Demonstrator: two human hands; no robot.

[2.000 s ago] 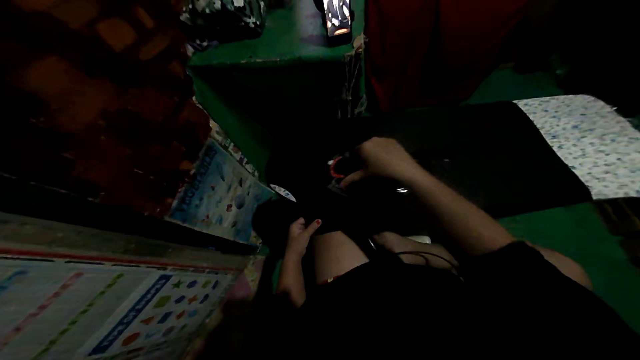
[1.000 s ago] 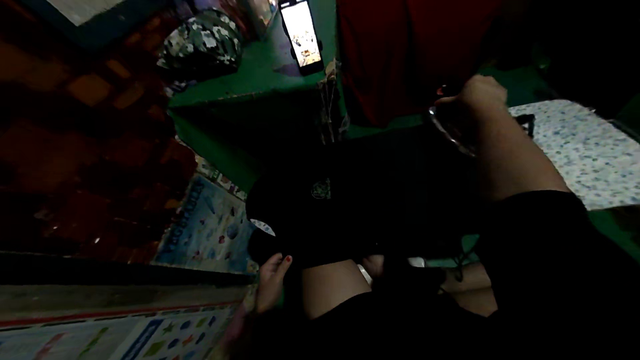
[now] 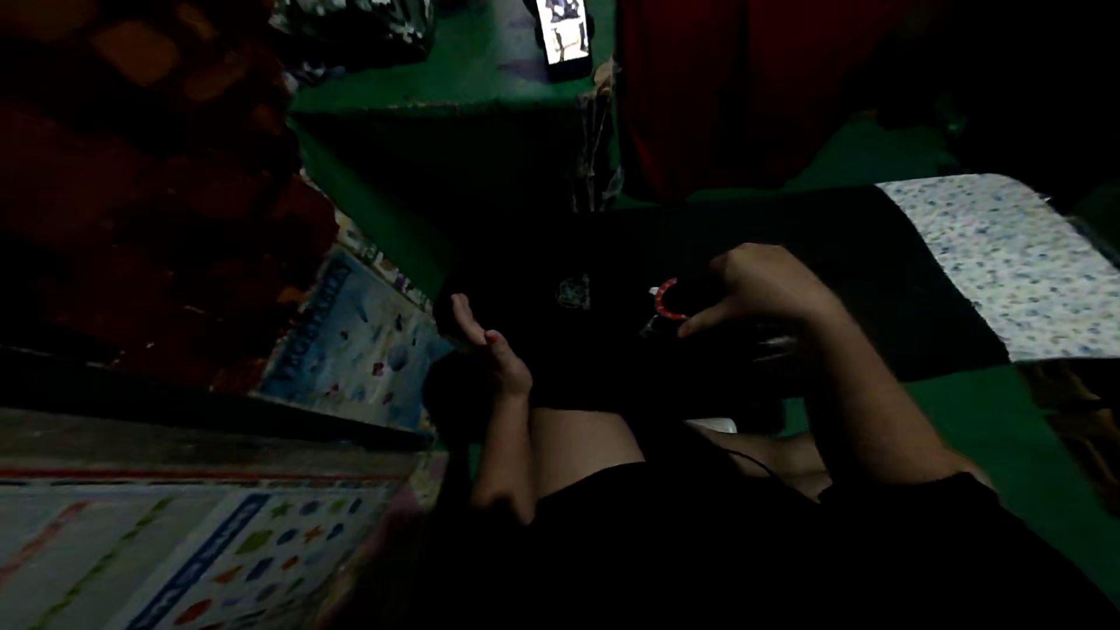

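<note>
My right hand (image 3: 757, 284) is bent down over black cloth (image 3: 857, 271), at the right of centre. Right beside its fingertips is a small red ring-shaped object (image 3: 668, 299); the dark does not let me tell whether the fingers grip it. A faint pale emblem (image 3: 574, 291) shows on dark cloth between my hands. My left hand (image 3: 493, 346) is raised near the edge of the dark cloth, fingers apart, with nothing visible in it.
A green table (image 3: 446, 87) at the top holds a lit phone (image 3: 564, 39) and a camouflage-patterned item (image 3: 385, 31). Red cloth (image 3: 700, 87) hangs beside it. White patterned fabric (image 3: 1019, 262) lies at the right. Printed posters (image 3: 359, 341) line the left.
My right hand was farther right, near the patterned fabric, one second ago; now it is back over the black cloth. My left hand has lifted, with its fingers more spread.
</note>
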